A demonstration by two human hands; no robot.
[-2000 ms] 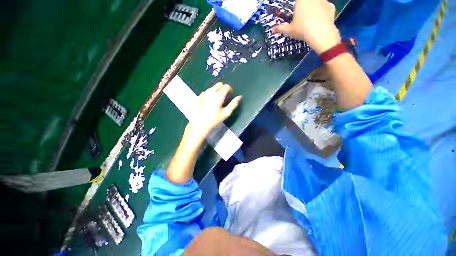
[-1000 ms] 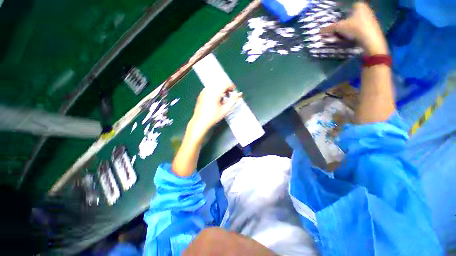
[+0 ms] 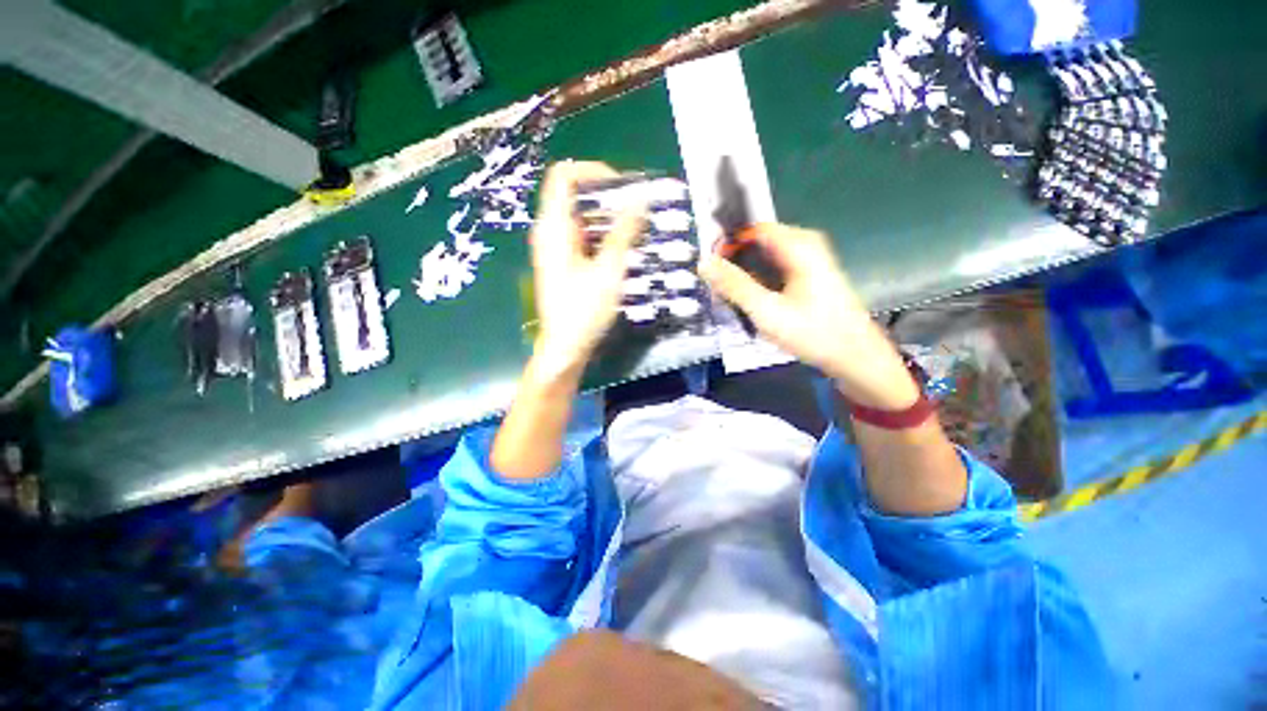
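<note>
My left hand (image 3: pixel 577 264) is at bench centre, its fingers on a black-and-white part panel (image 3: pixel 663 250) that it holds by the left side. The panel overlaps the left side of the white strip (image 3: pixel 713 111). My right hand (image 3: pixel 806 306) holds side cutters (image 3: pixel 752 253) with red-and-black handles in the fist. Their dark jaws point away from me over the white strip, to the right of the panel. Both hands are slightly blurred, and my left fingers hide part of the panel.
Stacked panels (image 3: pixel 1107 146) fan out at right, below a blue bin (image 3: pixel 1063 21). Loose small parts lie in a left pile (image 3: pixel 473 222) and a right pile (image 3: pixel 917 77). Two phone bodies (image 3: pixel 357 308) and dark parts (image 3: pixel 220 338) lie left. Another person's arm (image 3: pixel 278 521) shows lower left.
My right hand has come from the stacked panels to bench centre, with the cutters now clearly visible. My left hand now holds a panel. The camera view has turned and shifted.
</note>
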